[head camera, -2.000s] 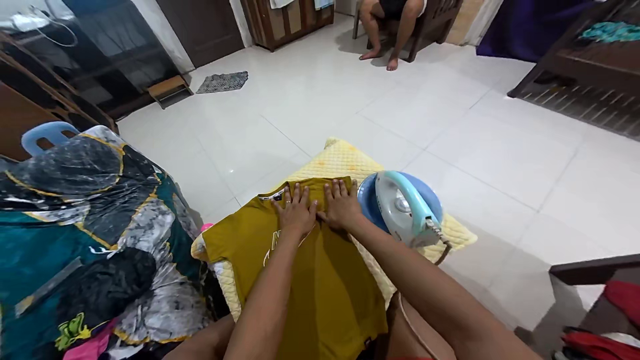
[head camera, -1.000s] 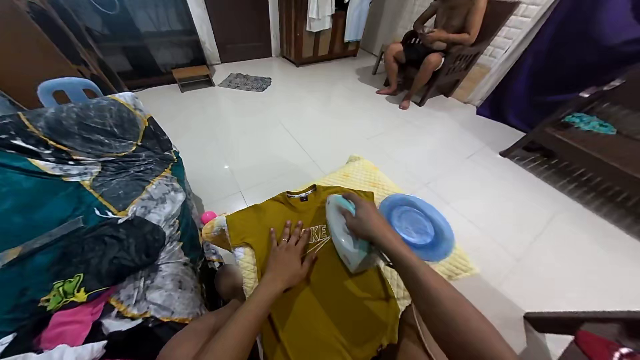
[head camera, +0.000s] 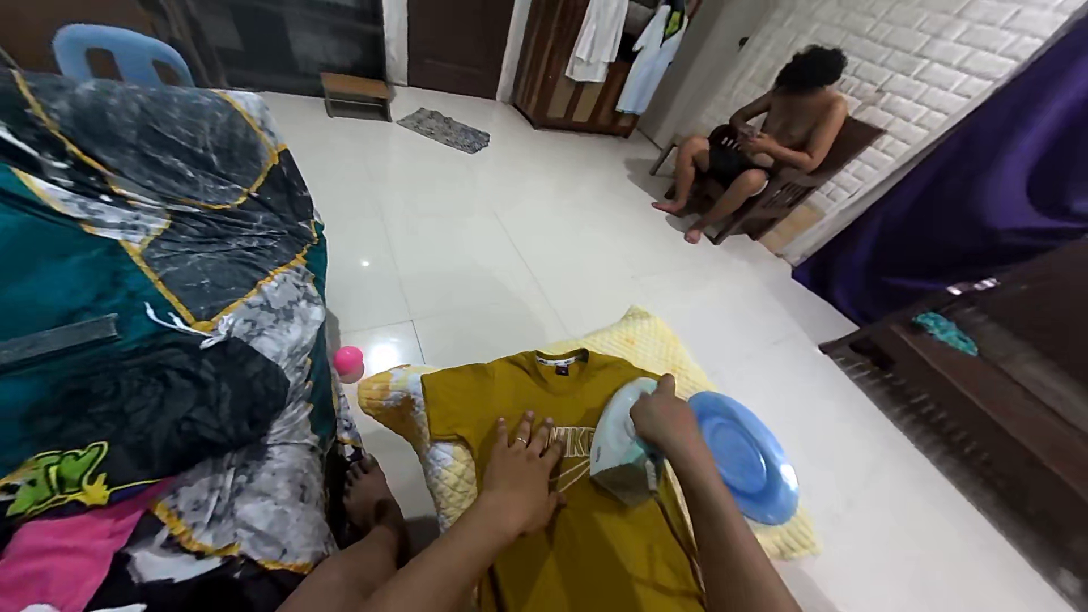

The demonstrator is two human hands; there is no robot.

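Note:
A mustard-yellow T-shirt (head camera: 595,544) with a printed front lies spread on a yellow quilted cloth (head camera: 671,344). My left hand (head camera: 520,480), with a ring on one finger, rests flat on the shirt's chest, fingers apart, holding nothing. To its right, my right hand (head camera: 665,416) is closed around the handle of a white and teal clothes iron (head camera: 616,433). The iron is on the shirt's chest beside the print; its soleplate is hidden. Right of the iron, a blue plastic plate (head camera: 748,459) lies on the quilted cloth.
A fabric-covered surface (head camera: 238,297) with piled clothes stands at the left. Beside it on the floor is a pink ball (head camera: 348,361). A person (head camera: 765,144) sits on a wooden chair at the back right. A dark wooden bench (head camera: 1003,365) stands at the right.
Two seconds ago both hands lay on the shirt and the iron stood on the blue plate. My right hand has since gripped the iron and brought it onto the shirt. The view has tilted up.

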